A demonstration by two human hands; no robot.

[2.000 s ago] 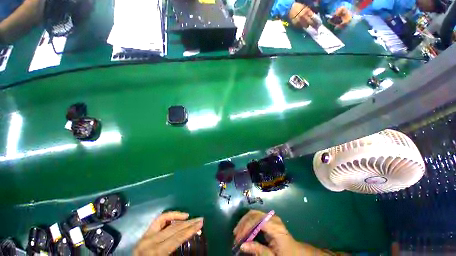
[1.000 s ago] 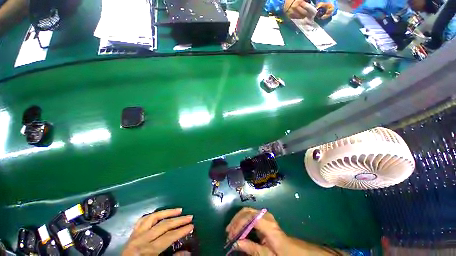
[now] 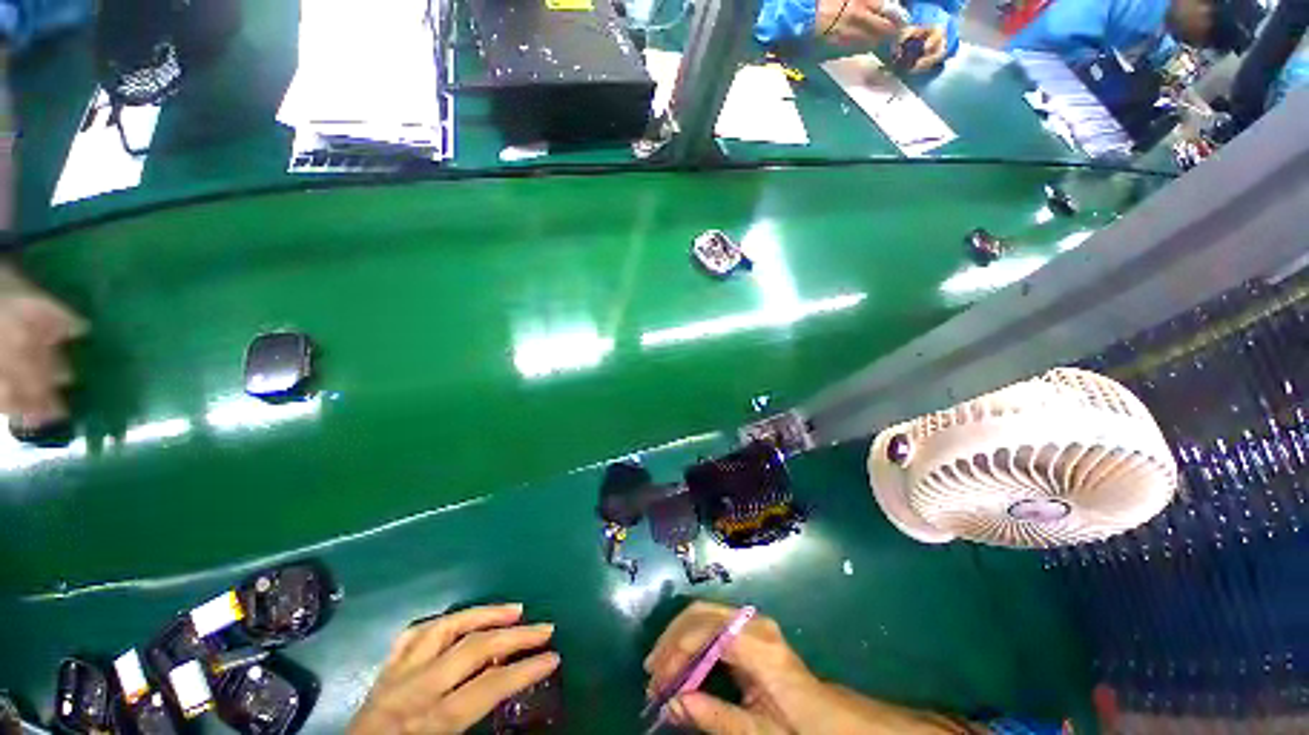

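Note:
My left hand [image 3: 457, 672] lies over a dark watch housing [image 3: 531, 704] at the bottom edge, with its fingers resting on it; the housing is mostly hidden. My right hand [image 3: 732, 675] holds a pink pick [image 3: 706, 663], its dark tip pointing down and left beside the housing. A stack of screens [image 3: 744, 495] stands ahead of my hands. Two loose display modules lie left of it, one round-looking and dark [image 3: 625, 493], one square [image 3: 672, 517], their thin tails towards me.
Several black housings [image 3: 284, 600] with white tags lie at the lower left. A white fan [image 3: 1026, 460] stands right, under a grey metal beam [image 3: 1062, 244]. The green conveyor [image 3: 474, 287] carries a dark square watch [image 3: 279, 363] and a silver-rimmed housing [image 3: 718, 253]. Another person's hand [image 3: 36, 345] is at far left.
The parts on the conveyor have moved left. Another person's hand has come in at the far left over the dark parts there. My hands have stayed almost in place.

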